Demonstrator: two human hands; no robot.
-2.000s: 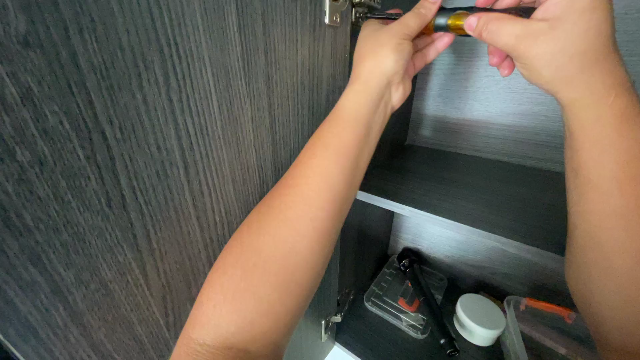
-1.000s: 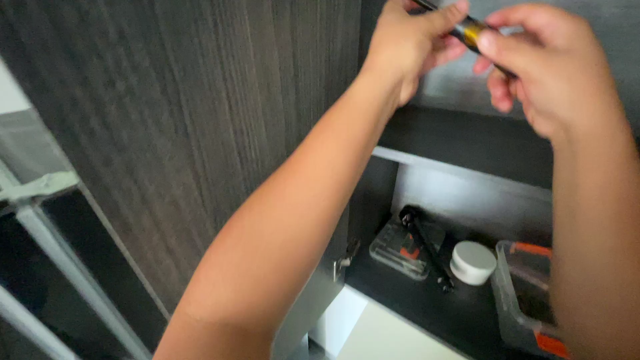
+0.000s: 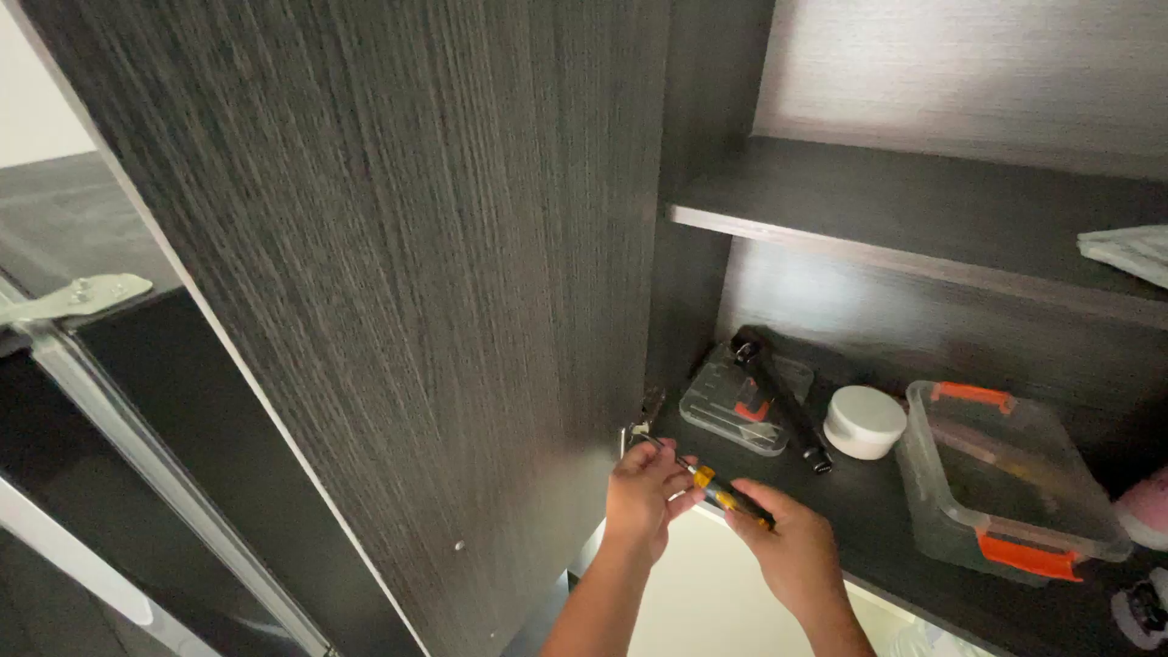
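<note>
A screwdriver (image 3: pixel 721 493) with a black and yellow handle slants between my hands, its shaft reaching up and left to the metal cabinet hinge (image 3: pixel 641 427) at the lower inner edge of the dark wood-grain door (image 3: pixel 438 274). My left hand (image 3: pixel 643 493) has its fingers around the shaft near the hinge. My right hand (image 3: pixel 789 538) grips the handle's rear end. Whether the tip sits in a screw cannot be told, as it is small and partly hidden by my left fingers.
On the lower shelf stand a clear plastic case (image 3: pixel 721 411) with a black rod-like tool (image 3: pixel 789 406) across it, a white round jar (image 3: pixel 864 422) and a clear bin with orange latches (image 3: pixel 1022 474). An upper shelf (image 3: pixel 912 246) runs above. A metal-framed panel (image 3: pixel 182 493) is at left.
Both hands have moved down with the screwdriver, from the upper hinge seen two seconds ago to the lower one. The view has shifted to show more of the cabinet.
</note>
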